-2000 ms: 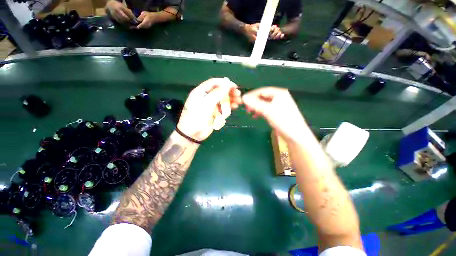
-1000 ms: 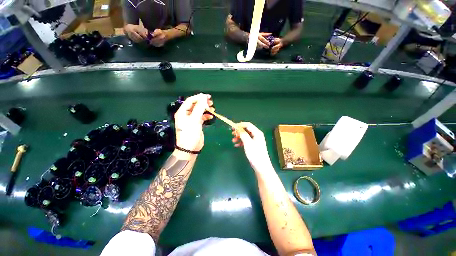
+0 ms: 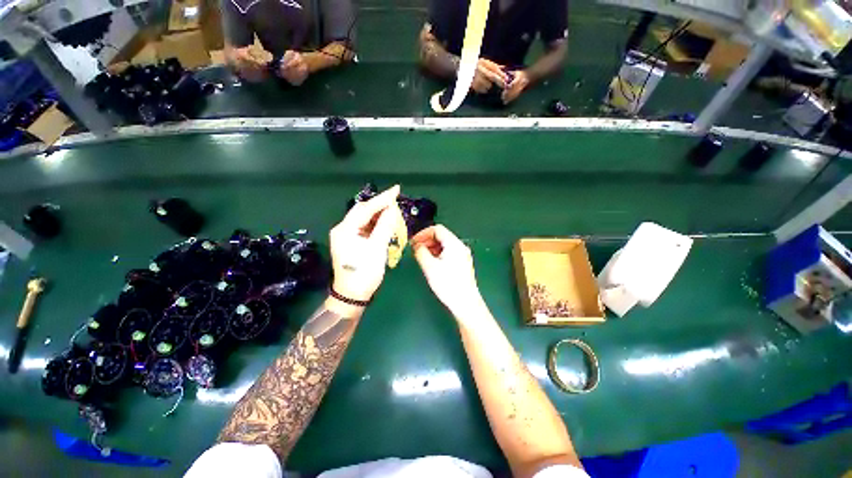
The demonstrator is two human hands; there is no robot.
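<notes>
My left hand (image 3: 362, 250) is at the middle of the bench, its fingers pinched on a short yellowish tape piece (image 3: 398, 245) that hangs at the fingertips. My right hand (image 3: 447, 267) is just right of it, fingertips drawn together near the tape; whether they hold anything cannot be told. Dark units (image 3: 417, 214) stand just behind the hands, partly hidden. A tan tape ring (image 3: 573, 365) lies flat at the right. A long pale tape strip (image 3: 469, 58) hangs beyond the rail with its lower end curled.
A pile of black wired units (image 3: 187, 308) lies left, with a hammer (image 3: 29, 308) beyond. A carton (image 3: 558, 265) with small fasteners, a white container (image 3: 648, 265) and a blue-and-white box (image 3: 811, 280) stand right. Single black housings (image 3: 339, 136) stand about. Two people work opposite behind the rail (image 3: 523, 123).
The tape piece stretched between both hands a second ago is now bunched at my left hand. My right hand is closer to the left. The housings on the belt have shifted right.
</notes>
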